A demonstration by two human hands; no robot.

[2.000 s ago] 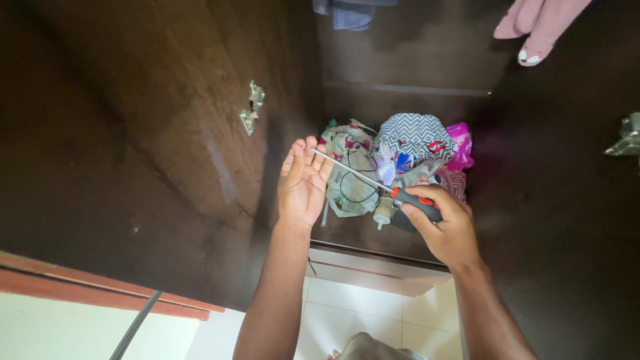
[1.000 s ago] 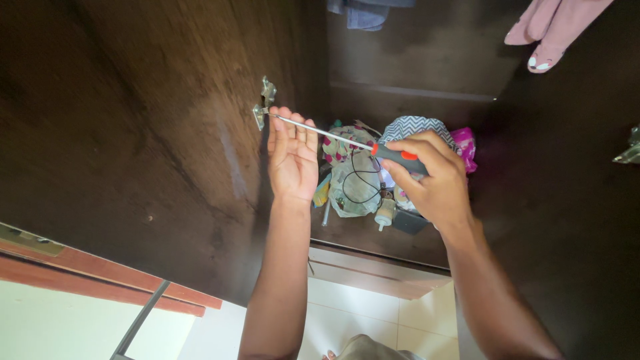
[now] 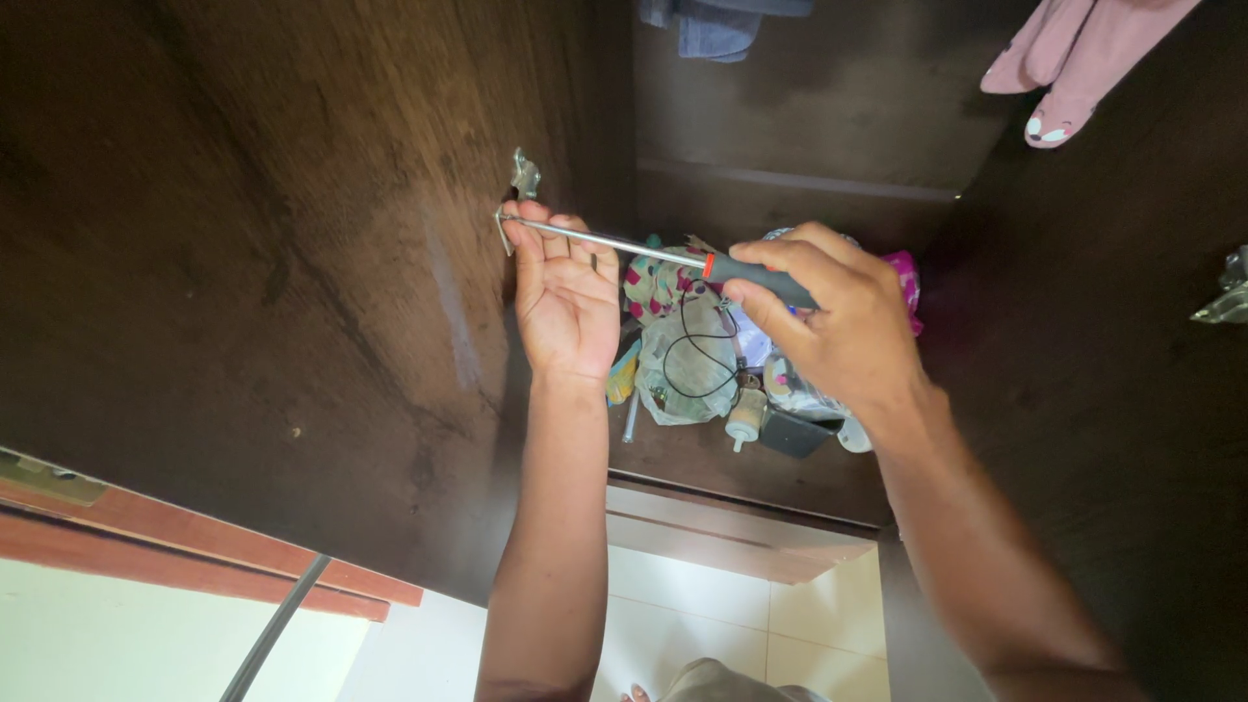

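My right hand (image 3: 838, 317) grips the dark handle of a screwdriver (image 3: 624, 244) with a red collar. Its long steel shaft points left, and the tip lies at a metal hinge (image 3: 525, 175) on the dark wooden cabinet door (image 3: 341, 244). My left hand (image 3: 570, 292) is raised palm up beside the hinge, its fingertips around the tip end of the shaft. Whether a screw is pinched there is hidden by the fingers.
On the cabinet's bottom shelf (image 3: 682, 463) lie a clear plastic bag (image 3: 687, 366), a black cable, a small bottle (image 3: 746, 414) and a black container (image 3: 798, 432). Pink footed clothing (image 3: 1102, 58) and blue-grey cloth (image 3: 720, 27) hang above. Another metal hinge (image 3: 1227, 291) is at the right.
Both hands have moved left with the screwdriver. Its tip, in front of my left fingers and away from the hinge two seconds ago, is now at the hinge.
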